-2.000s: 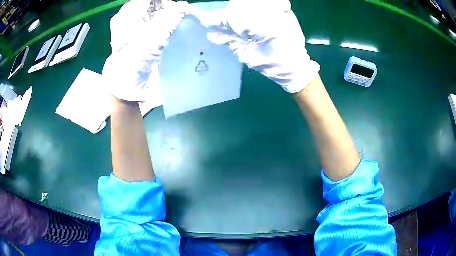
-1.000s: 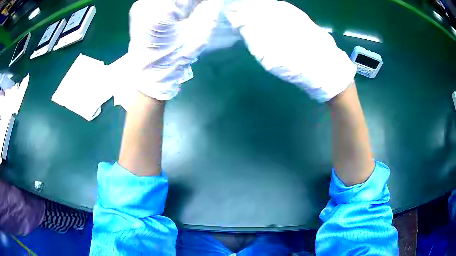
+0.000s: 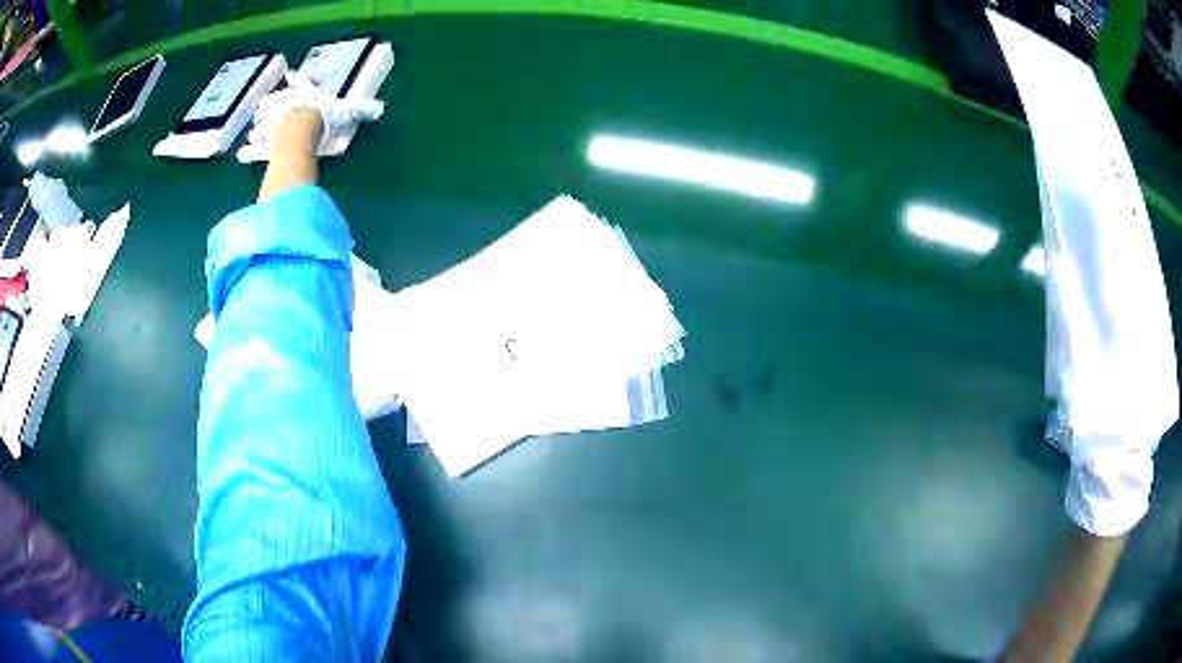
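My left hand (image 3: 311, 114), gloved in white, is stretched to the far left, on the near end of a white box with a device (image 3: 340, 67). Whether its fingers grip the box cannot be told. My right hand (image 3: 1111, 473), also gloved, is at the right edge and holds a long white panel-like piece (image 3: 1099, 220) upright. The glove and piece are overexposed, so the fingers blend into it. A fanned pile of thin white pieces (image 3: 544, 324) lies in the middle, with a small dark mark on top.
Another boxed device (image 3: 231, 97) and a dark-faced device (image 3: 128, 97) lie at the far left on the green bench (image 3: 804, 518). White papers or box parts (image 3: 84, 266) lie at the left edge. Part of another person's sleeve (image 3: 46, 557) shows at lower left.
The view has shifted. My hands, together before, are now far apart: the left reached to the boxed devices, the right moved to the far right with a white piece. The fanned pile is now in view.
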